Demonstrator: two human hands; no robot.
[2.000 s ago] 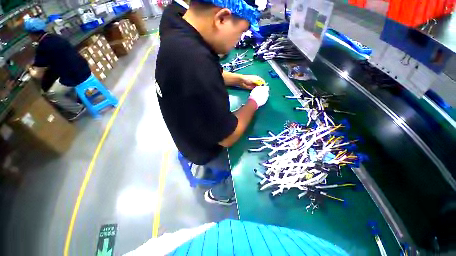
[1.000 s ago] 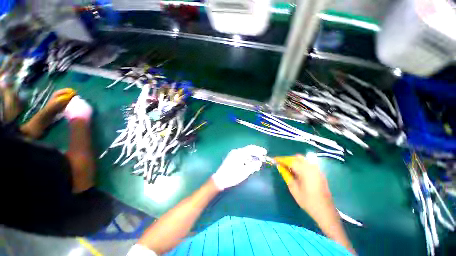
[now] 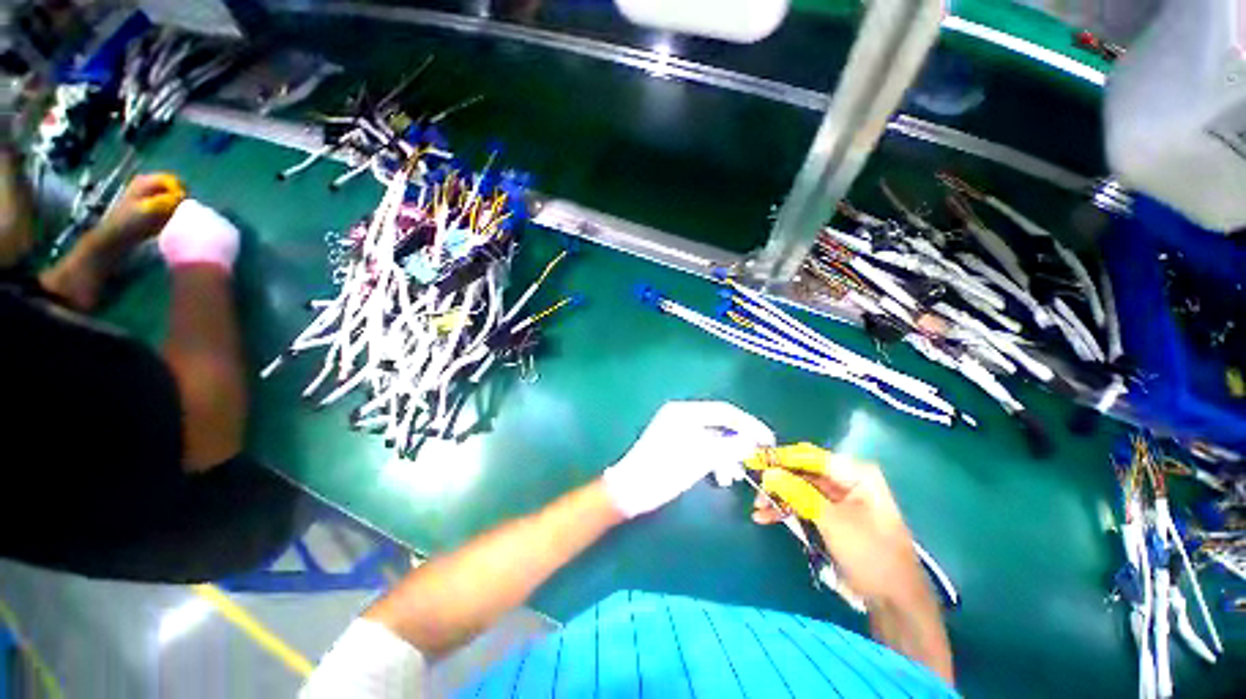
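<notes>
My left hand [image 3: 687, 456], in a white glove, is closed at the lower middle of the view, its fingertips meeting those of my right hand. My right hand [image 3: 836, 505] has yellow covers on thumb and fingers and pinches thin wires. These wires belong to a wire harness [image 3: 809, 544] that hangs down below the right fingers, partly hidden by the hand. A small piece at the left fingertips is too small to name. A white sleeve end [image 3: 937, 574] shows to the right of my right wrist.
Straight harnesses [image 3: 806, 350] lie beyond my hands. A tangled harness pile [image 3: 410, 314] is left, a rear harness pile [image 3: 943, 294] behind the metal post [image 3: 854, 137]. Far-right harnesses [image 3: 1155, 574] lie below the blue bin [image 3: 1189, 328]. A neighbour's gloved hand [image 3: 200, 235] is at left.
The view has swung from the neighbour to the bench before me, and both my hands came into view. Since one second ago, the harness wires show hanging below my right fingers.
</notes>
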